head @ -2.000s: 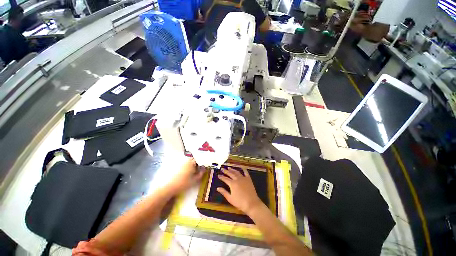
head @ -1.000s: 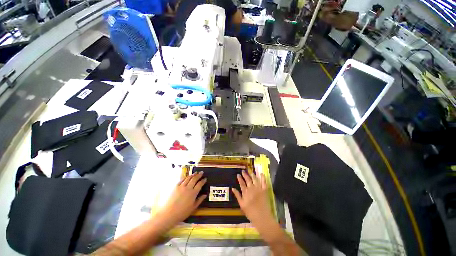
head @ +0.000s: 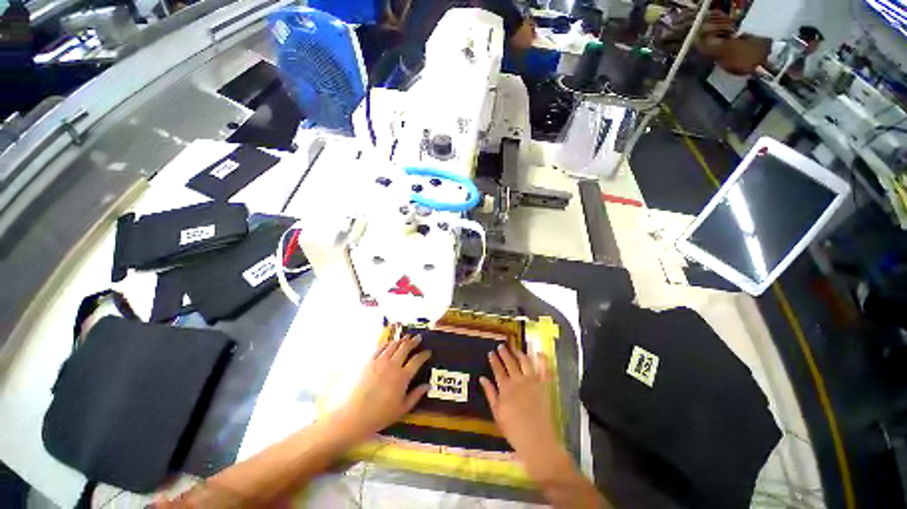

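Note:
A black fabric panel (head: 459, 350) lies in the middle of the amber-brown clamp frame (head: 467, 424), in front of the white sewing machine head (head: 406, 260). A white label (head: 449, 385) with black lettering lies on the panel between my hands. My left hand (head: 383, 383) rests flat on the panel's left side and the frame, fingers slightly spread. My right hand (head: 522, 396) rests flat on the right side, fingers slightly spread. Neither hand grips anything. Yellow tape (head: 438, 463) edges the frame.
A labelled black panel stack (head: 686, 418) lies right of the frame. Folded labelled black pieces (head: 184, 239) and an unlabelled black stack (head: 134, 403) lie at left. A tablet-like screen (head: 766, 217) stands at right. A blue fan (head: 316, 68) and thread cones (head: 589, 68) are behind.
Since the earliest frame, the label has come into view on the panel and my hands have moved apart to its two sides. Since one second ago, the hands have barely moved; the camera view has shifted.

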